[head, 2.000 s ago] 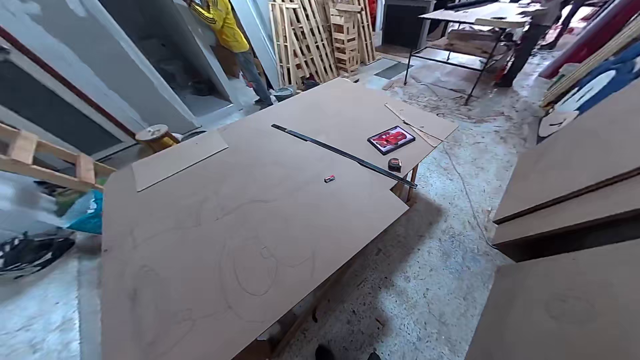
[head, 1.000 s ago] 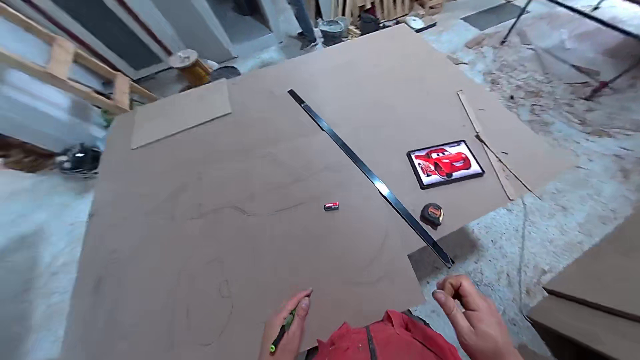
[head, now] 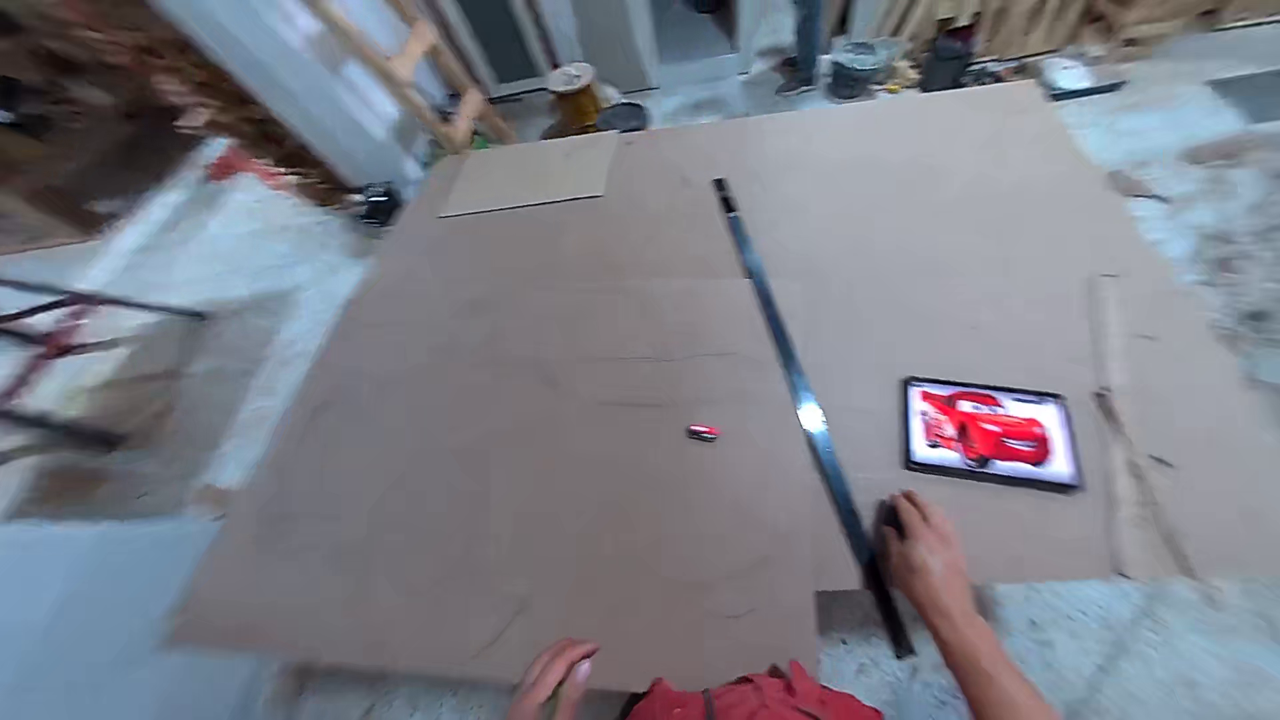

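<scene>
My right hand (head: 925,560) is closed around a dark tape measure (head: 888,517), mostly hidden under the fingers, beside the lower part of a long dark metal straightedge (head: 790,365). My left hand (head: 558,678) is at the near edge of the large brown board (head: 560,480), with a slim green-and-black pen partly showing between its fingers. A tablet (head: 990,435) with a red cartoon car on its screen lies right of the straightedge. Left of the straightedge is a small red-and-black object (head: 703,433). Faint curved pencil lines mark the board.
A smaller flat panel (head: 535,172) lies at the board's far left. Thin wooden strips (head: 1120,430) lie at the right. Beyond the far edge are a spool (head: 573,95), a bucket (head: 855,68) and a person's leg (head: 806,45). A metal frame (head: 60,340) stands at the left.
My right hand, raised near the straightedge's lower end a second ago, has moved onto the tape measure and taken hold of it. The view has shifted and turned strongly.
</scene>
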